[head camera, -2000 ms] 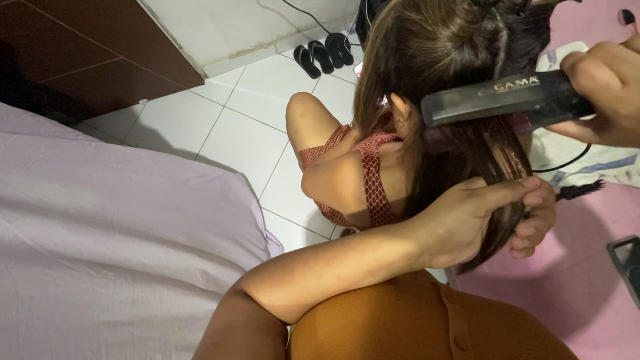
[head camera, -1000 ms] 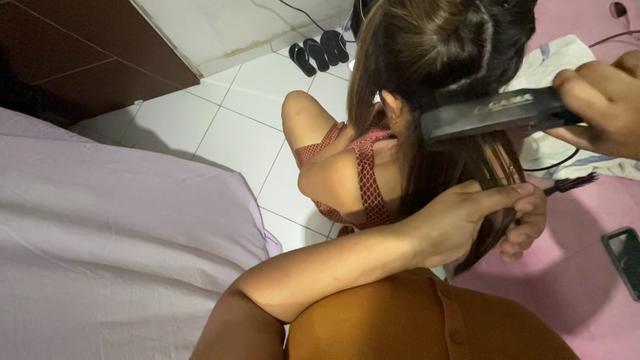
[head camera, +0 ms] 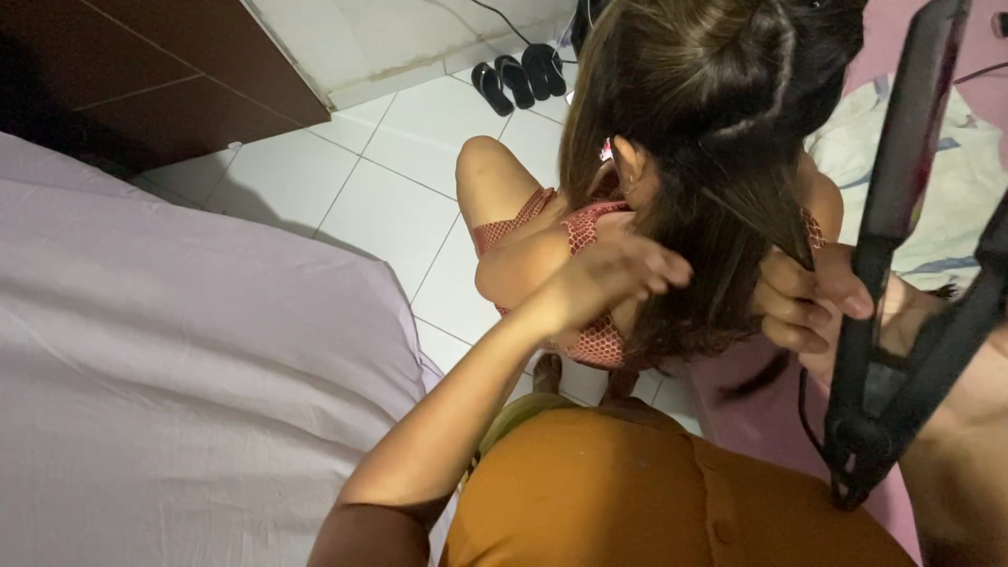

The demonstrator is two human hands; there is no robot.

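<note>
A seated person's long brown hair [head camera: 701,236] hangs down their back, with a parting line across the crown. My left hand [head camera: 618,279] is over the left side of the hair, fingers apart and slightly blurred, holding nothing that I can see. At the right edge of the hair, my right hand [head camera: 815,303] grips a black hair straightener [head camera: 862,378], whose two arms stand apart, plates upward. The fingers of this hand also touch the hair's edge. A dark comb or brush, blurred, shows below that hand; what holds it cannot be told.
A bed with a lilac sheet [head camera: 197,354] fills the left side. Black flip-flops [head camera: 516,79] lie on the white tiled floor by the wall. A white cloth [head camera: 945,181] rests on a pink surface [head camera: 756,409] at right, and the straightener's cord hangs down beside it.
The straightener, earlier closed across the hair, is now away from it with its arms apart. My left hand has let go of the hair ends and moved left.
</note>
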